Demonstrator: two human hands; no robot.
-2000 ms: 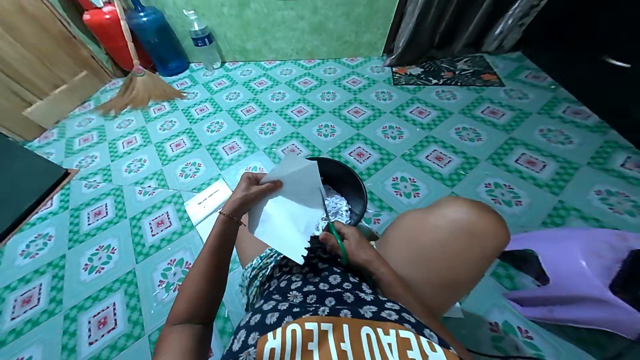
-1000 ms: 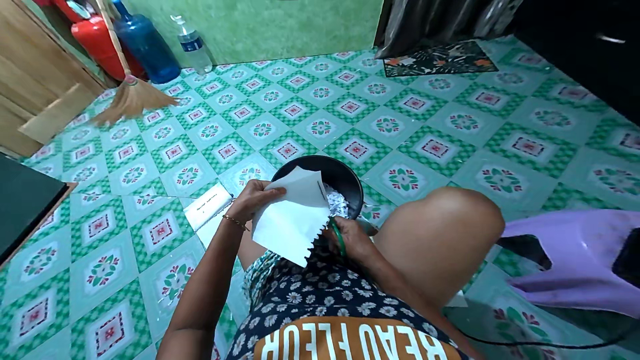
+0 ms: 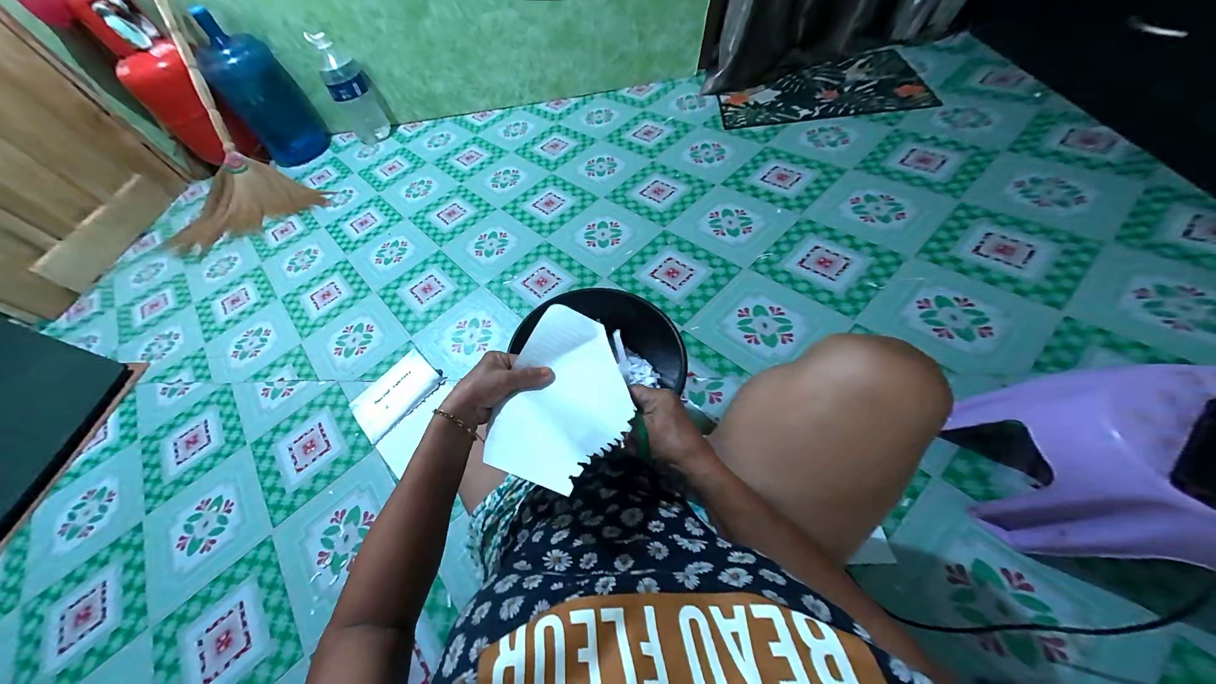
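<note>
My left hand (image 3: 499,385) pinches a sheet of white paper (image 3: 562,404) between thumb and fingers. The sheet has a jagged, toothed lower right edge. At its right edge is my right hand (image 3: 670,423), closed around green-handled scissors (image 3: 642,435); their blades are mostly hidden by the paper. A narrow paper strip (image 3: 620,351) stands at the sheet's right side. Under and behind the paper is a black round bowl or bucket (image 3: 673,332) with small white paper scraps (image 3: 643,369) inside.
An open notebook (image 3: 397,404) lies on the patterned floor at left. A purple plastic stool (image 3: 1111,456) is at right, with a black cable (image 3: 1026,628) below it. A broom (image 3: 249,198), blue bottle (image 3: 261,90), clear bottle (image 3: 353,93) and red tank (image 3: 171,95) stand at upper left.
The paper in my left hand has turned and tilted over the black container. The scissors, whose blade showed along the paper's right edge two seconds ago, are now mostly hidden. A paper strip now shows at that edge.
</note>
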